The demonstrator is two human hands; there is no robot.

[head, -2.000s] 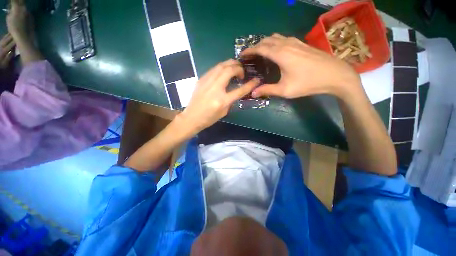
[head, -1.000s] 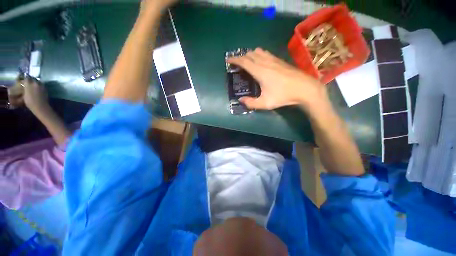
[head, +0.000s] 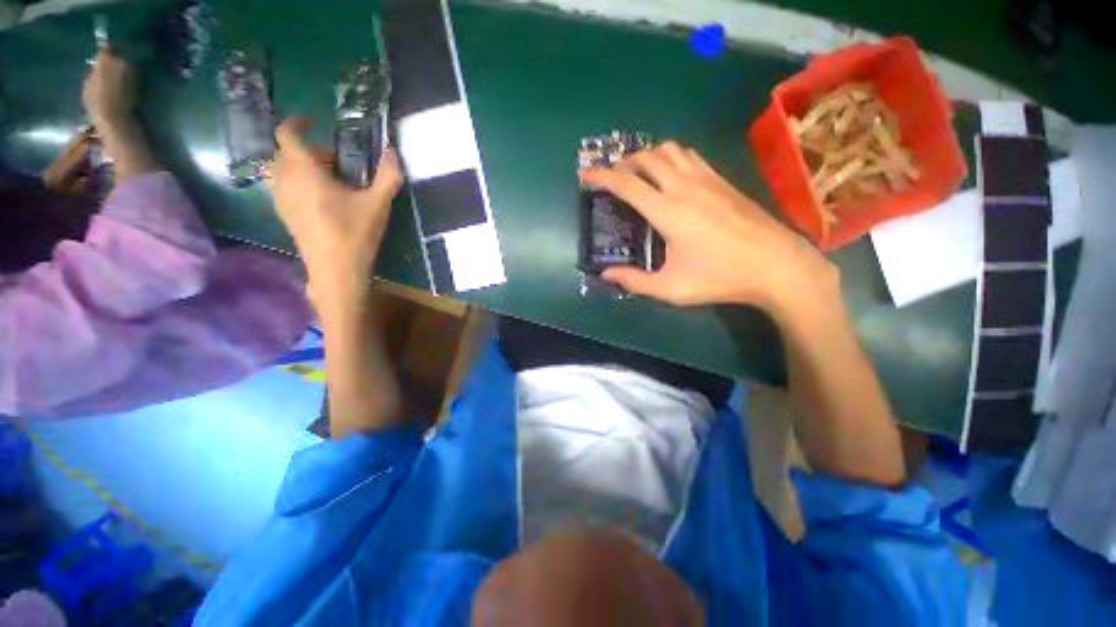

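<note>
A phone body with a black battery (head: 616,230) lies on the green mat in front of me. My right hand (head: 704,233) rests over its right side, with fingertips at its top and thumb at its lower end. My left hand (head: 331,202) is at a second phone body (head: 360,129), left of the black-and-white strip, with thumb and fingers on either side of its lower part. Whether that body is lifted off the mat cannot be told. A third phone body (head: 247,120) lies just left of it.
A red bin (head: 783,165) of tan strips stands at the right, by white paper (head: 908,260) and a black-celled strip (head: 1011,294). The black-and-white strip (head: 443,147) lies between my hands. A neighbour's hands (head: 108,92) are at far left. A blue object (head: 706,41) is beyond.
My left hand has come off the front phone body, reached far up-left, then come back down to a phone body left of the strip. My right hand has stayed on the front phone body.
</note>
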